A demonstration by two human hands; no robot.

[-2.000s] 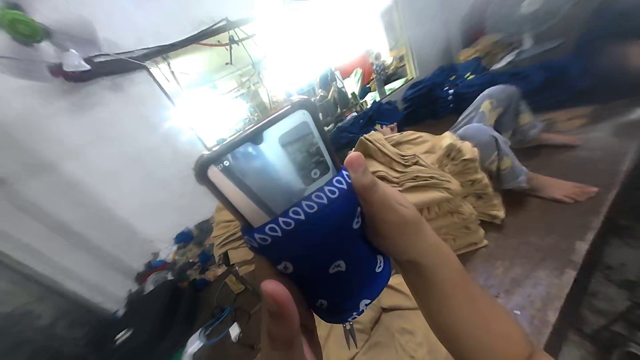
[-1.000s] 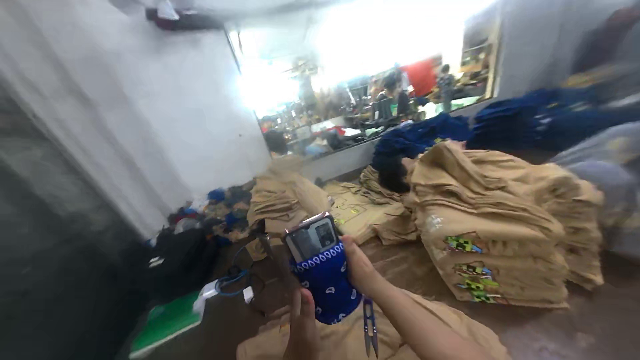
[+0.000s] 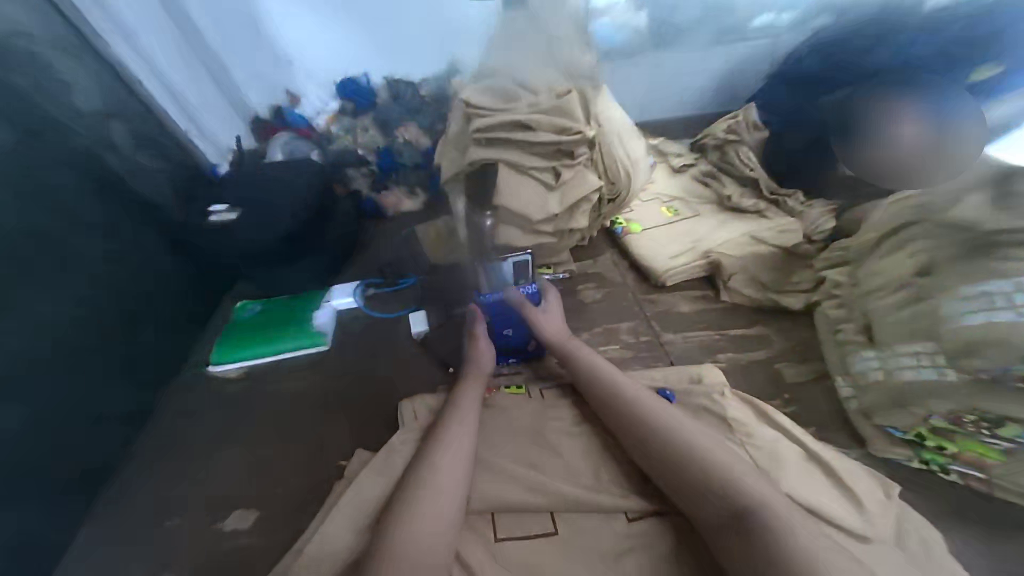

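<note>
A smartphone (image 3: 516, 268) is partly wrapped in blue patterned cloth (image 3: 510, 328), its top end showing. My left hand (image 3: 480, 344) holds the bundle along its left side, and my right hand (image 3: 546, 316) grips its upper right side with the thumb over the cloth. Both hands are just beyond the far edge of tan garments (image 3: 568, 456) that lie below my forearms. A small blue item (image 3: 666, 395) rests on these garments, beside my right forearm.
A tall stack of folded tan garments (image 3: 536, 160) stands behind the phone, with more tan garments (image 3: 720, 232) to its right and a printed pile (image 3: 944, 360) at the right edge. Left are a green book (image 3: 272, 328), a white adapter (image 3: 418, 324) and a blue cable (image 3: 384, 300).
Both hands and the cloth-wrapped phone are now low, by the wooden surface past the garments; two seconds ago they were held up. The view has turned left and down.
</note>
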